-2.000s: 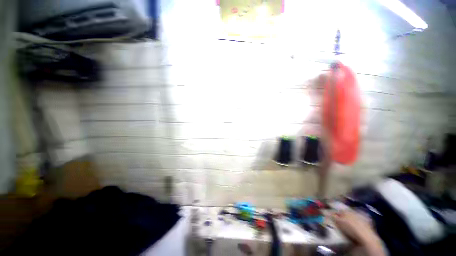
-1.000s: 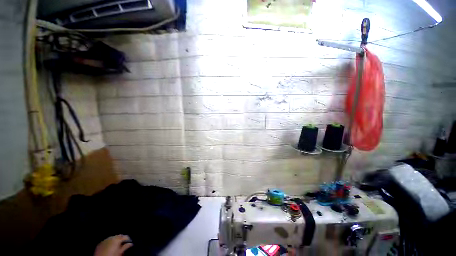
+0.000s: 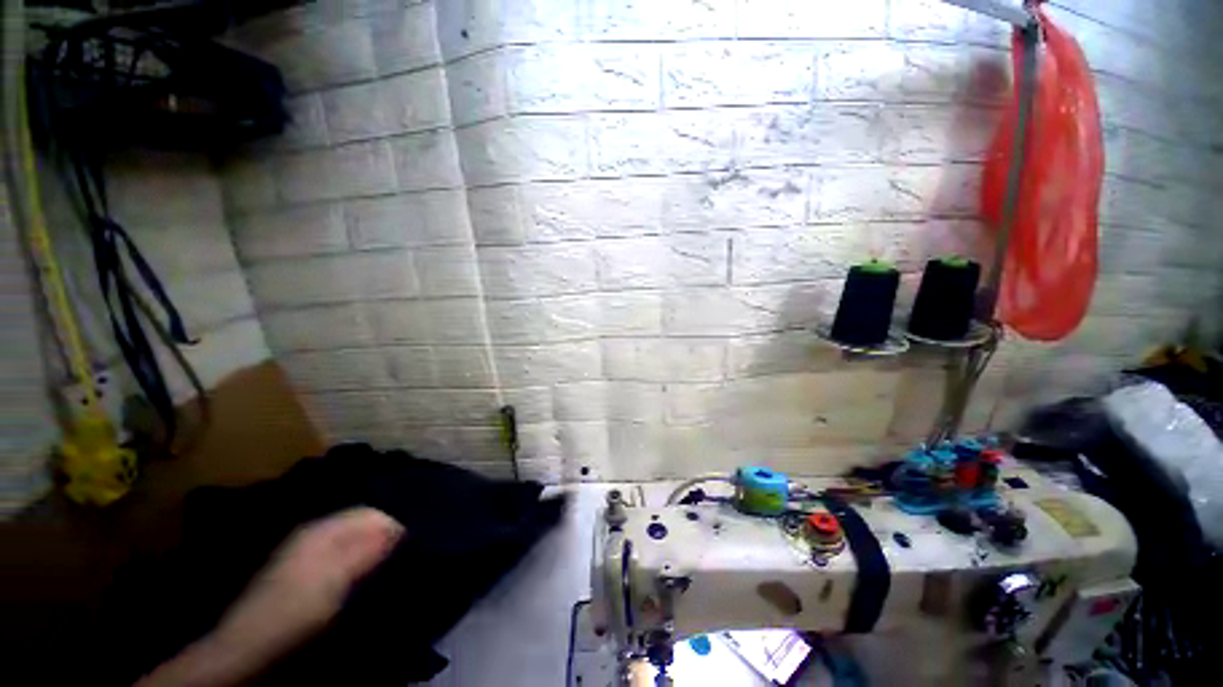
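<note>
A heap of black fabric lies on the left of the white table. My left hand reaches in from the lower left over this fabric. It is blurred, and whether its fingers hold the cloth cannot be told. The off-white sewing machine head stands right of the fabric, with a black strap around its arm. The needle area is at the bottom edge and partly cut off. A lit smartphone shows under the arm. My right hand is out of the picture.
A blue-green spool, a red-topped bobbin and a bobbin rack sit on the machine. Black thread cones and a red bag are behind. A yellow socket and brown board are at left.
The view has turned downward. My right hand, at the machine two seconds ago, has left the picture. My left hand has come further into view over the black fabric.
</note>
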